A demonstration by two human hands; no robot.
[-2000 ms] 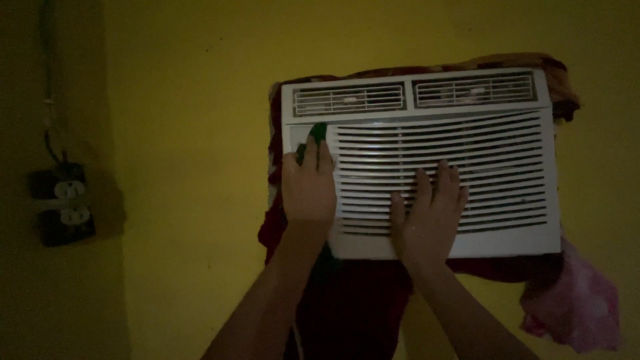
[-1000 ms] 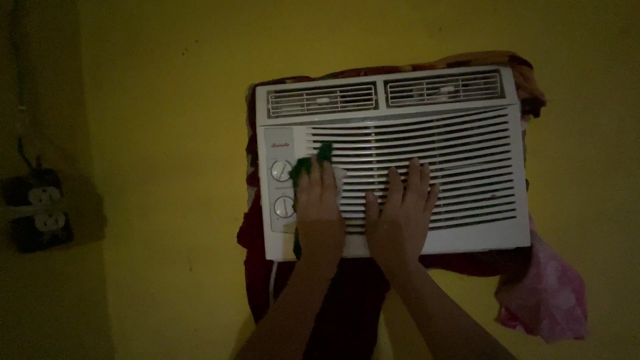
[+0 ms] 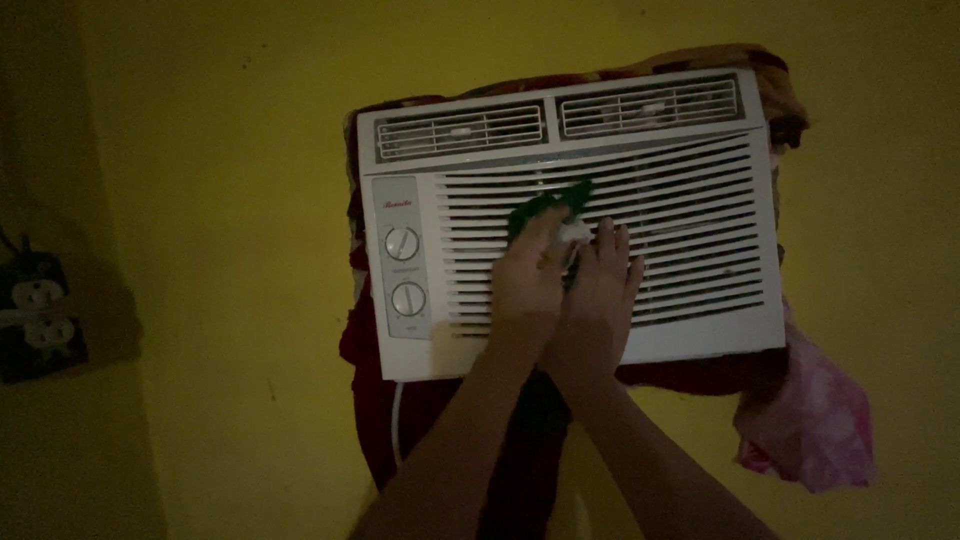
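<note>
A white window air conditioner (image 3: 705,337) with a slatted front grille (image 3: 697,225) is set in a yellow wall. Against the middle of the grille, my left hand (image 3: 529,277) grips a green and white cloth (image 3: 532,214), part of which sticks out above the fingers. Close beside it on the right, my right hand (image 3: 600,300) rests on the slats with its fingers slightly spread; whether it touches the cloth is hard to tell. Two round control knobs, the upper one (image 3: 402,244) and the lower one (image 3: 409,298), show on the panel left of both hands.
Dark red fabric (image 3: 375,420) is packed around the unit and hangs below it. A pink cloth (image 3: 817,420) dangles at the lower right. From the unit's lower left runs a white cord (image 3: 396,424). A power outlet box (image 3: 41,315) is on the wall at far left.
My left hand has moved right with the cloth, from the control panel side to the middle of the grille beside my right hand. Both knobs, covered two seconds ago, now show.
</note>
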